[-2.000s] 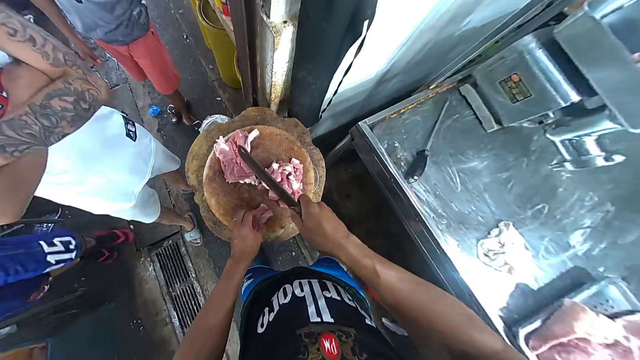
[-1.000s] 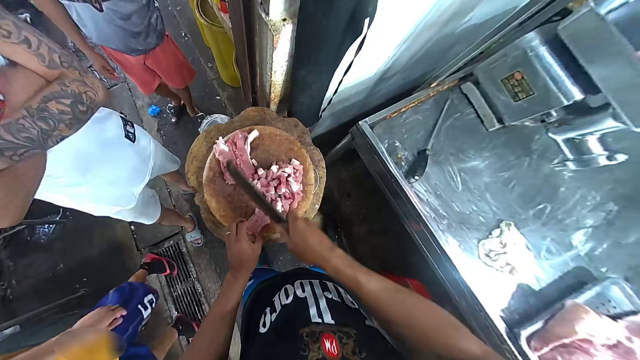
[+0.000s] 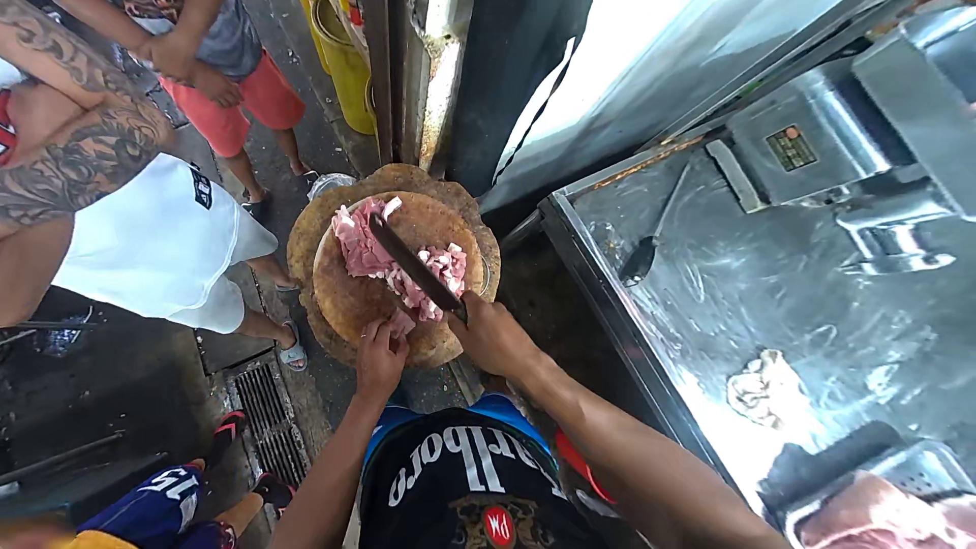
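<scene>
My right hand (image 3: pixel 492 335) is closed around the handle of a long dark-bladed knife (image 3: pixel 415 263), its blade slanting to the upper left over the meat. My left hand (image 3: pixel 380 362) holds a small piece of raw meat (image 3: pixel 401 324) at the near edge of a round wooden chopping board (image 3: pixel 343 305). Diced meat (image 3: pixel 446 267) lies partly under the blade and to its right. Larger uncut pieces of meat (image 3: pixel 358 244) sit at the board's upper left. Beneath the board is a wider, rough-edged wooden block (image 3: pixel 305 252).
At right stands a metal table (image 3: pixel 839 320) with a metal machine (image 3: pixel 808 145), a dark-ended tool (image 3: pixel 640 259), a crumpled cloth (image 3: pixel 766 389) and a tray of meat (image 3: pixel 934 465). Several people stand at left, one in white shorts (image 3: pixel 152 244). Yellow containers (image 3: pixel 347 84) stand beyond the block.
Since two seconds ago, the diced meat on the board has grown. The person in the blue number shirt at lower left has shifted; the person in red shorts now has their hands together in front.
</scene>
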